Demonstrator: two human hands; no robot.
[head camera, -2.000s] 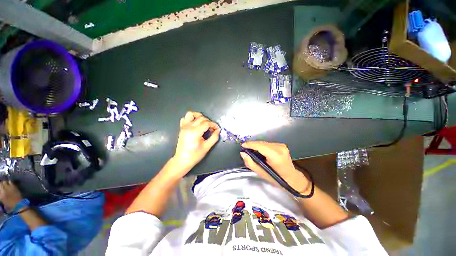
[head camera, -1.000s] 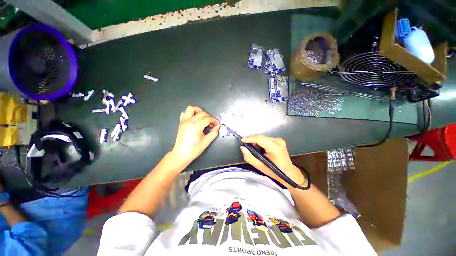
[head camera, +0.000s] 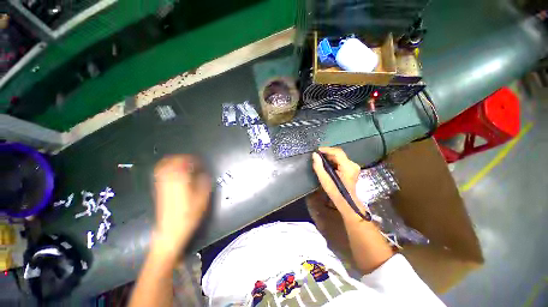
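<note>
My left hand (head camera: 180, 189) is motion-blurred over the bench, left of the bright glare; whether it holds anything cannot be told. My right hand (head camera: 339, 171) holds the black soldering iron handle (head camera: 336, 183) at the bench's front edge; its metal tip cannot be made out. A small whitish-blue piece (head camera: 224, 178) lies between my hands. Several small circuit boards (head camera: 259, 137) lie near the tape roll (head camera: 279, 114). Loose white parts (head camera: 96, 207) lie scattered at the left, with one apart (head camera: 125, 165). A blurred pale piece (head camera: 165, 113) shows near the far edge.
A small carton (head camera: 354, 78) with bottle-like items stands over the wire rings (head camera: 336, 98) and a red light. Silvery specks (head camera: 294, 141) cover the mat. A purple-rimmed fan (head camera: 48, 186) and black bundle (head camera: 54, 267) are left. A large cardboard box (head camera: 444, 210) and red stool (head camera: 490, 123) are right.
The view has swung right. My hands have moved apart, the left away from the work spot, the right with the iron back to the right. A pale piece now shows near the far edge.
</note>
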